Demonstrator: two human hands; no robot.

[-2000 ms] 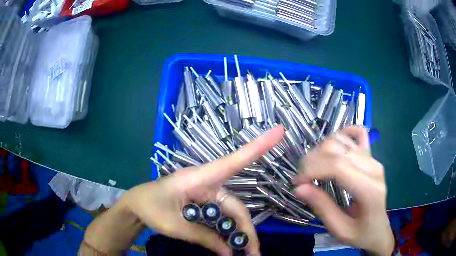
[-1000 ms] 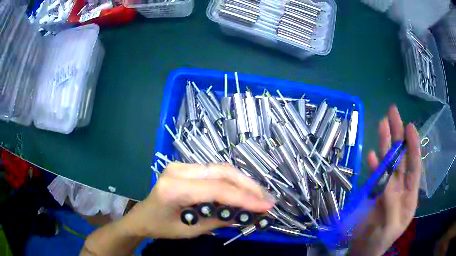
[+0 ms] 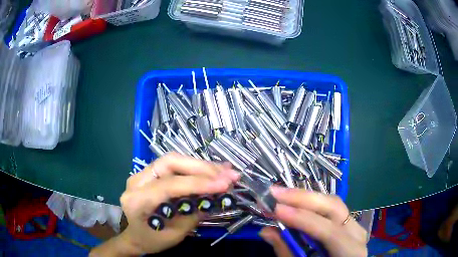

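My left hand (image 3: 173, 193) holds a row of several cylindrical parts (image 3: 186, 207), their round black end faces with pale centres turned toward me. My right hand (image 3: 314, 216) holds a blue-handled hand tool (image 3: 296, 241). The tool's metal head is blurred and lies close to the end of the row, at my left fingertips; whether it touches a part I cannot tell. Both hands are over the front part of the blue parts bin (image 3: 241, 75), which is heaped with loose silver cylindrical parts (image 3: 266, 145) with thin pale stems.
A packing box (image 3: 236, 25) with rows of cylinders stands behind the bin. Closed clear boxes (image 3: 47, 100) stand at left, with a red tray (image 3: 78, 30) above them. At right are a clear box of slim metal parts (image 3: 409, 40) and a tilted clear container (image 3: 429, 130).
My right hand has brought the blue-handled tool from the right to my left fingertips. My left hand still holds the row of parts. The view has shifted, so the bin appears further left.
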